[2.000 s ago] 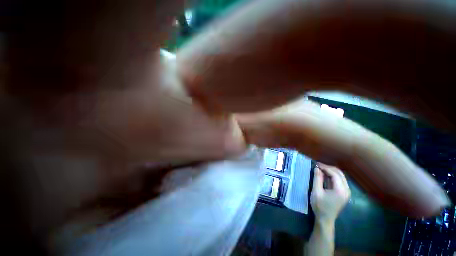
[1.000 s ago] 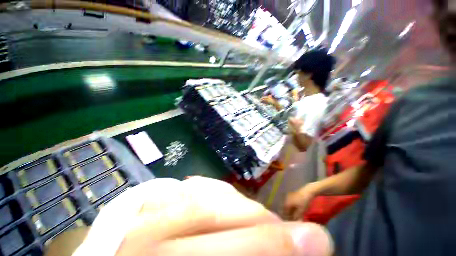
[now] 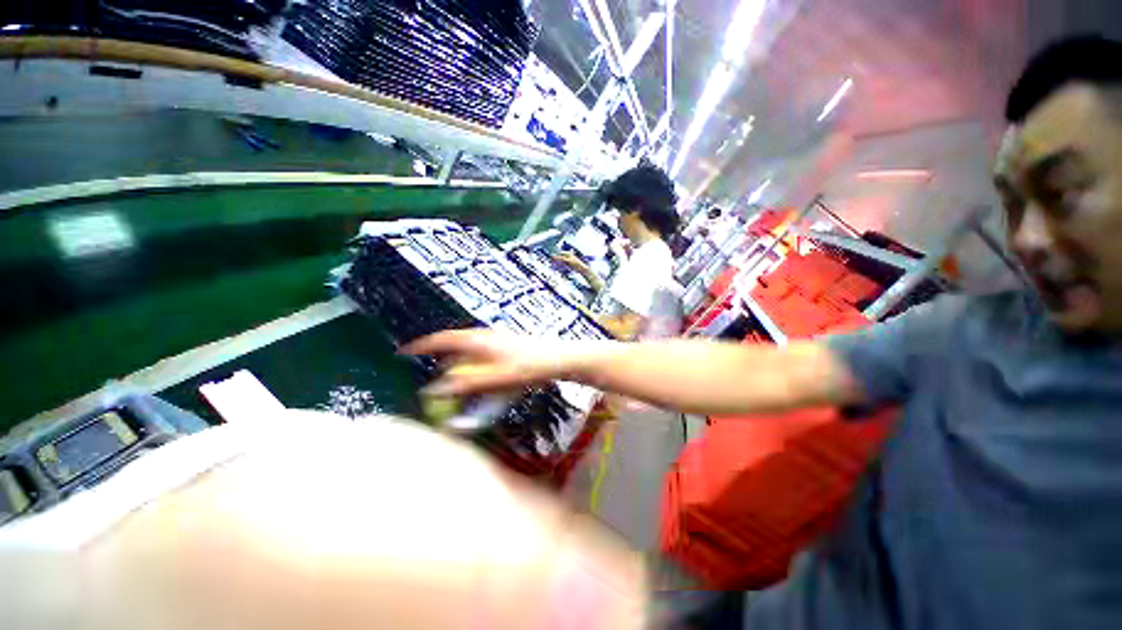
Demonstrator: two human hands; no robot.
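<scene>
A large, blurred and overexposed hand, which looks like my left hand (image 3: 332, 529), fills the bottom close to the camera. Its fingers and anything in them cannot be made out. My right hand is not in view. Behind the hand, the grey tray (image 3: 145, 414) shows at the lower left, with a phone frame (image 3: 89, 448) in a pocket. Most of the tray is hidden or cut off. A flat white rectangle, possibly a smartphone (image 3: 242, 396), lies right of the tray. A glittering pile of small components (image 3: 350, 400) lies beside it.
Stacked trays of frames (image 3: 474, 277) stand beyond the pile. A standing person (image 3: 984, 431) at right stretches an arm across, hand before the stack. The green conveyor belt (image 3: 185, 283) runs at left. Another person (image 3: 640, 277) and red material (image 3: 763, 492) are farther back.
The view has swung right and up. The near hand now covers more of the bottom and tray. The standing person's arm has risen and stretched left across the stack, and the face has come into view.
</scene>
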